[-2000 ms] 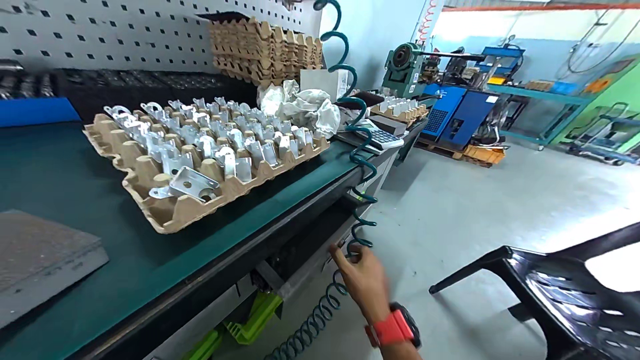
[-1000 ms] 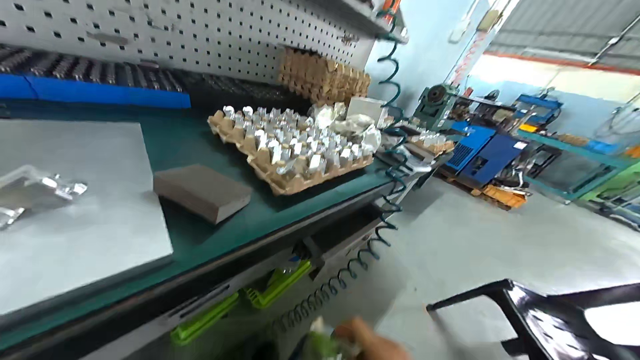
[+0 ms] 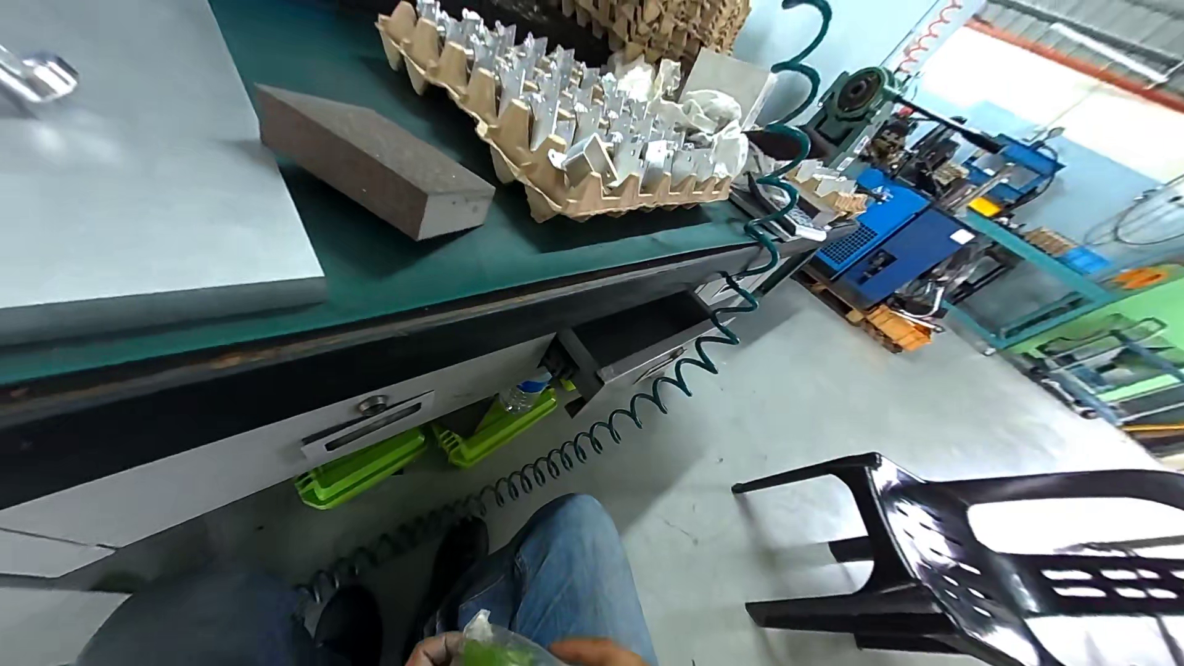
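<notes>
Low at the bottom edge, over my jeans, my left hand (image 3: 435, 649) and my right hand (image 3: 597, 652) hold a clear plastic bag (image 3: 504, 646) with something green in it. Only the fingers show; the rest is cut off by the frame. On the green bench top (image 3: 370, 268) above lie a grey-brown abrasive-looking block (image 3: 370, 157) and a cardboard egg tray (image 3: 592, 196) filled with bent metal brackets (image 3: 592, 157). A shiny metal part (image 3: 42, 79) rests on a grey plate (image 3: 139, 185) at the left.
A dark green coiled air hose (image 3: 638, 407) hangs past the bench's right end and runs along the floor. A drawer (image 3: 638, 342) stands open above green bins (image 3: 361, 467) and a plastic bottle (image 3: 525, 393). A black plastic chair (image 3: 925, 536) is at the right.
Two seconds ago my right hand was stretched out beside the coiled hose. It is now low in front of my lap, on the bag with my left hand. The view has swung left and down.
</notes>
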